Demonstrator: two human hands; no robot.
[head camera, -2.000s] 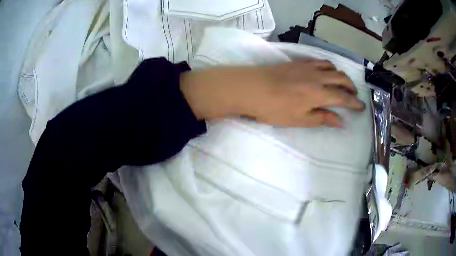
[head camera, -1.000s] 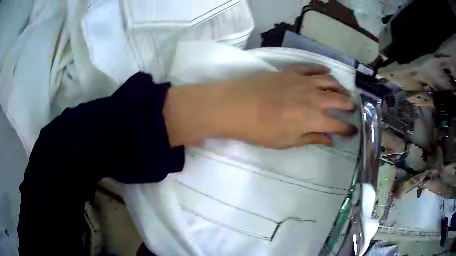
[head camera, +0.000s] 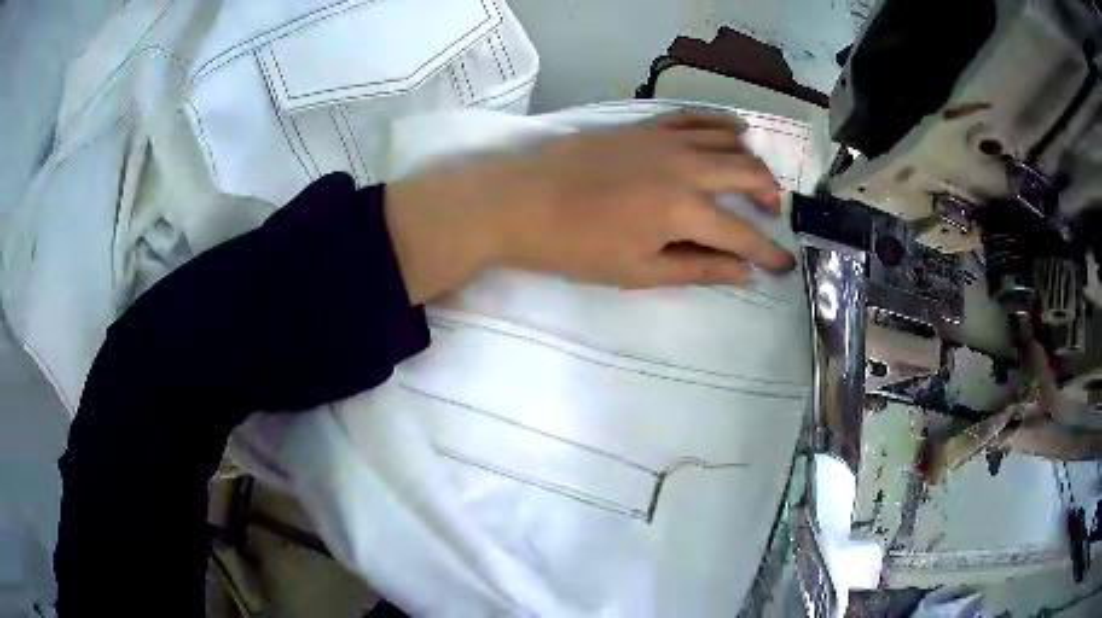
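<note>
My left hand (head camera: 628, 205), in a dark sleeve, lies palm down on the white denim jacket (head camera: 556, 423). Its fingers are spread and slightly bent, pointing right, near the jacket's edge. The jacket has dark stitch lines and a pointed pocket flap (head camera: 363, 54) at the upper left. Its right edge meets the long shiny metal folder (head camera: 836, 350). A smooth white band (head camera: 846, 525) shows at the folder's lower end. The needle area is dark and hard to make out. My right hand is not in view.
The cream, chipped sewing machine head (head camera: 943, 157) stands at the upper right, with ridged tension knobs (head camera: 1057, 290). A cream panel with a brown edge (head camera: 737, 97) lies behind the jacket. A ruler-like tape (head camera: 967, 559) runs along the lower right.
The machine, folder and jacket sit further left in the picture than before. My left hand stays on the jacket near its right edge, with its fingers slightly changed in spread.
</note>
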